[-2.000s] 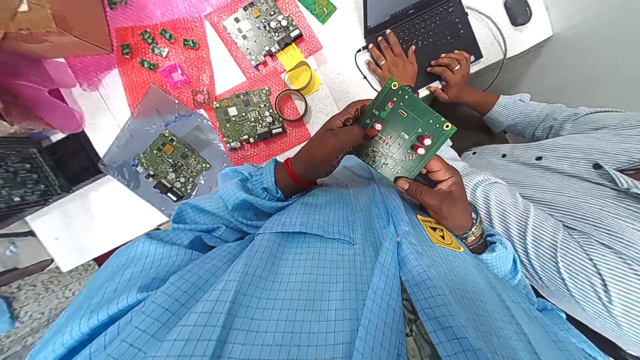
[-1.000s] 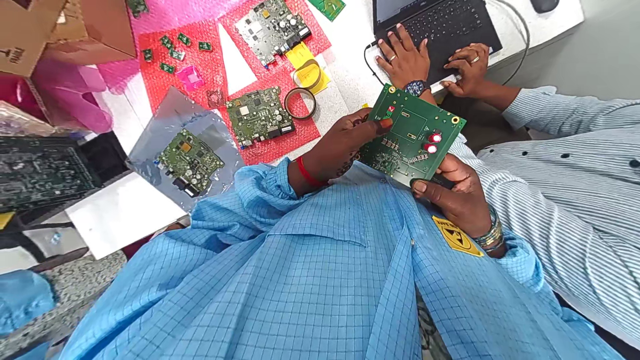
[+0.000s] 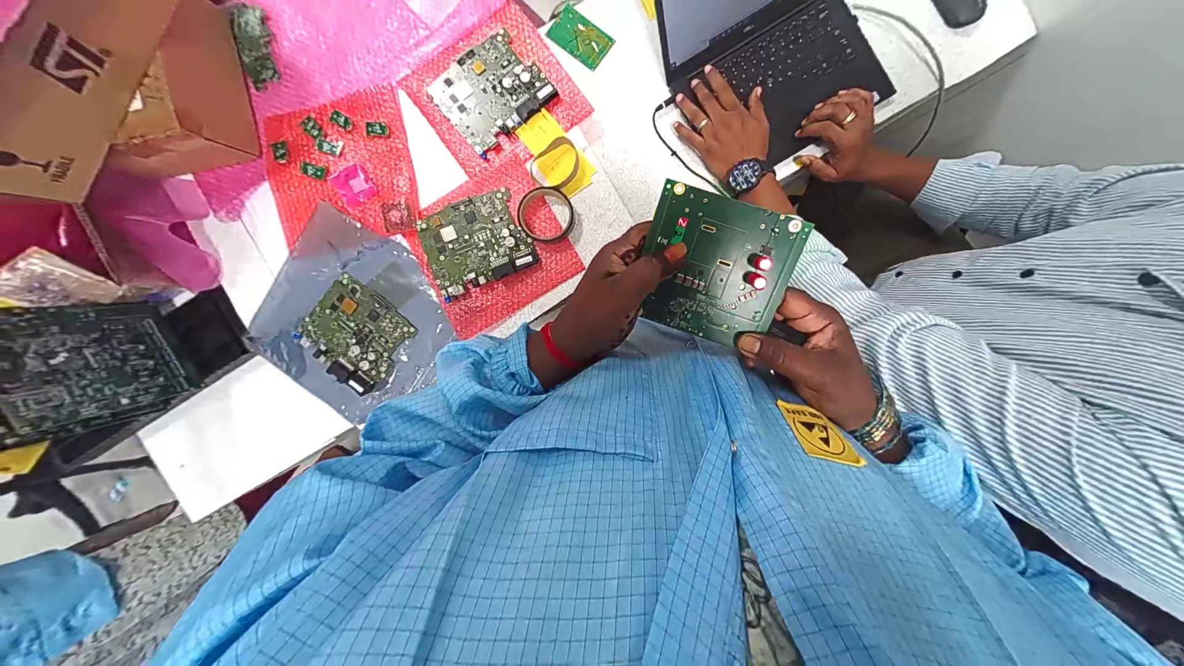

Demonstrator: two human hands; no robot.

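Note:
Both of my hands hold a green printed circuit board (image 3: pixel 726 264) tilted above my lap, in front of the blue checked coat. My left hand (image 3: pixel 606 301) grips its left edge, the thumb resting on the face beside a small red part. My right hand (image 3: pixel 819 356) holds the lower right corner with the thumb on the front; its other fingers are partly hidden behind. Two round red-and-white components (image 3: pixel 759 270) stand near the board's right side. Left of my left hand, a populated circuit board (image 3: pixel 474 242) lies on red bubble wrap (image 3: pixel 546 294), beside a roll of brown tape (image 3: pixel 546 215).
Another board (image 3: pixel 359 331) lies on a silvery antistatic bag (image 3: pixel 277 277). Further boards rest on red wrap (image 3: pixel 421 69). Cardboard boxes (image 3: pixel 208 102) stand at upper left. A co-worker's hands (image 3: pixel 726 129) are on a laptop (image 3: pixel 786 69) at upper right, the striped sleeve close to my right hand.
My left thumb has moved down the board's face from near its upper left part, uncovering a small red part. Both hands still hold the board. The view has shifted slightly.

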